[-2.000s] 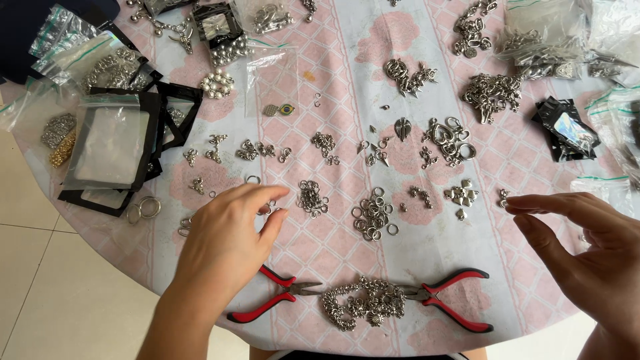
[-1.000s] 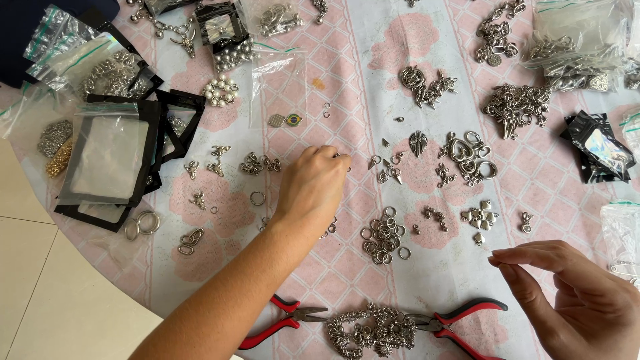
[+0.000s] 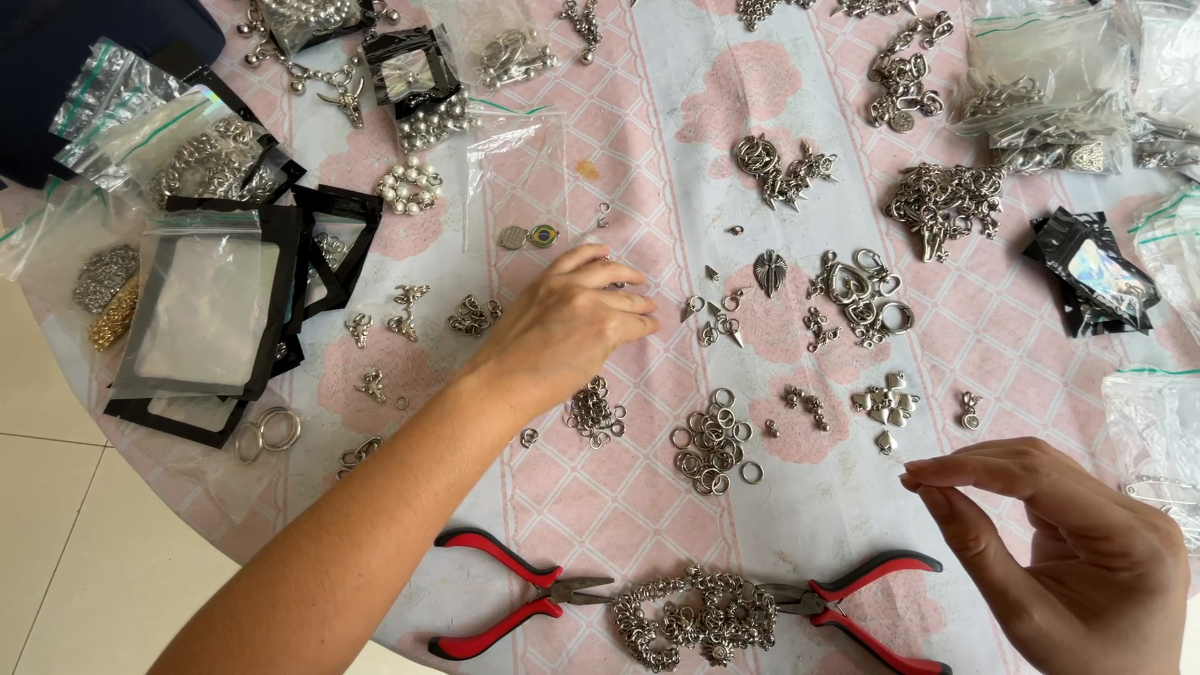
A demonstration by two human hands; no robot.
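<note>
My left hand (image 3: 572, 323) reaches over the middle of the patterned tablecloth, fingers bent over small metal pieces that it mostly hides. My right hand (image 3: 1059, 534) hovers at the lower right, thumb and index fingertips together; whether a tiny thing is between them cannot be told. Near its fingertips lie silver heart charms (image 3: 886, 401) and a small round charm (image 3: 969, 411). Between the hands are a pile of larger jump rings (image 3: 714, 448), a pile of small jump rings (image 3: 594, 412), spike charms (image 3: 724, 323) and a wing pendant (image 3: 771, 273).
Red-handled pliers (image 3: 506, 592) and a second pair (image 3: 862, 614) flank a heaped silver chain (image 3: 694, 619) at the front. Zip bags (image 3: 202, 309) of findings crowd the left, more plastic bags (image 3: 1050, 84) the upper right. Black pouches (image 3: 1095, 272) lie at the right.
From two seconds ago, my left hand has moved right and farther up the table, uncovering rings at the left. My right hand stays at the right, its thumb and index fingertips now closer together.
</note>
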